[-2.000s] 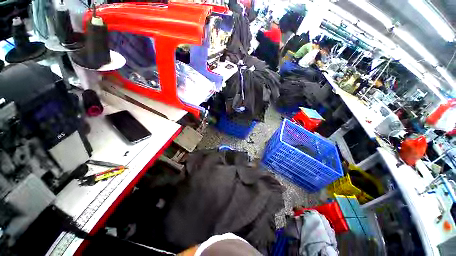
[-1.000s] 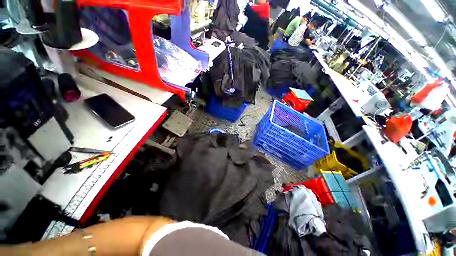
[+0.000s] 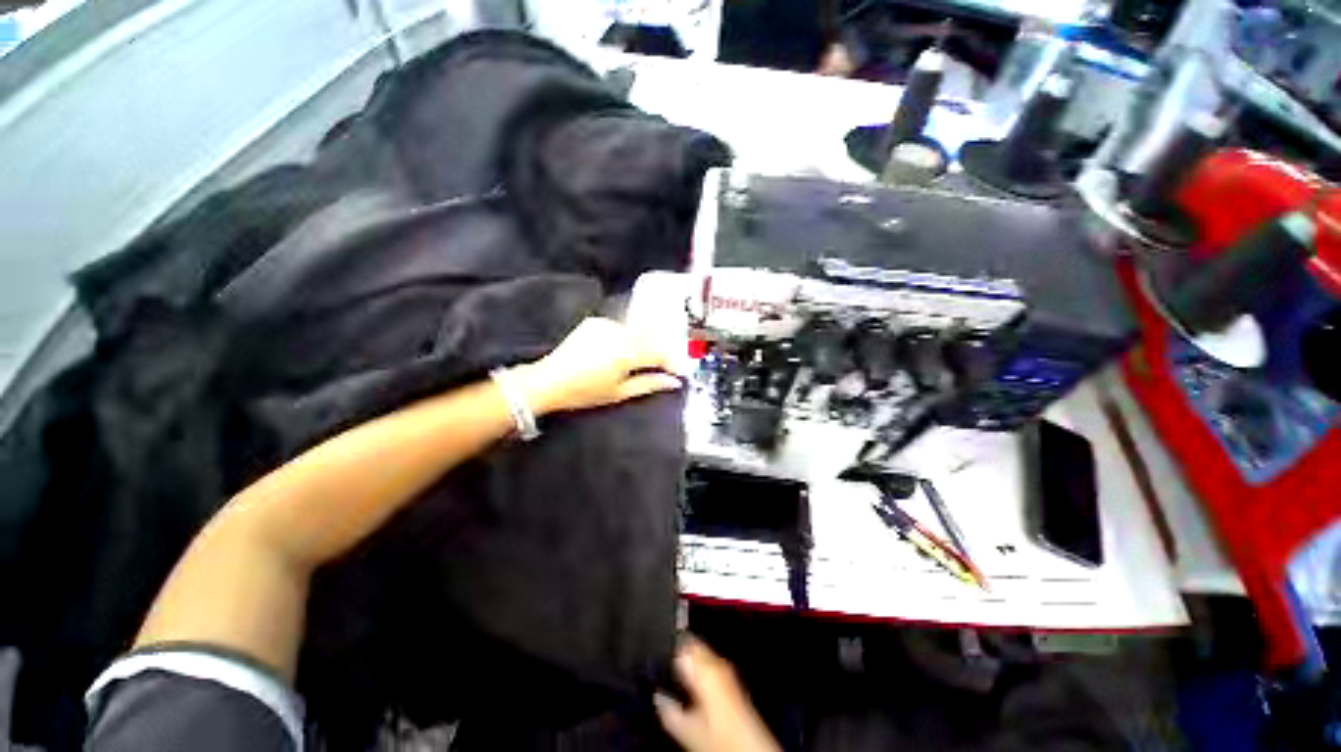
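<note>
A dark garment panel (image 3: 559, 544) lies at the left end of the overlock machine (image 3: 897, 250), its right edge running down from the needle area and over the table edge. My left hand (image 3: 603, 367) lies flat on the panel's top beside the needle area, fingers toward the presser foot. My right hand (image 3: 713, 705) is at the bottom of the frame, at the panel's lower right corner, partly cut off and blurred; its grip is unclear. A large crumpled dark pile of cloth (image 3: 412, 206) lies to the left of the machine.
Snips (image 3: 882, 479) and a thin orange-yellow tool (image 3: 934, 544) lie right of the needle area. A smartphone (image 3: 1062, 492) lies farther right on the table. Thread cones (image 3: 918, 103) stand behind the machine. A red plastic frame (image 3: 1250, 514) is at the right.
The view has swung left from the floor crates and dark heap to the machine. Both hands are now in view at the panel; before, only a forearm and sleeve showed.
</note>
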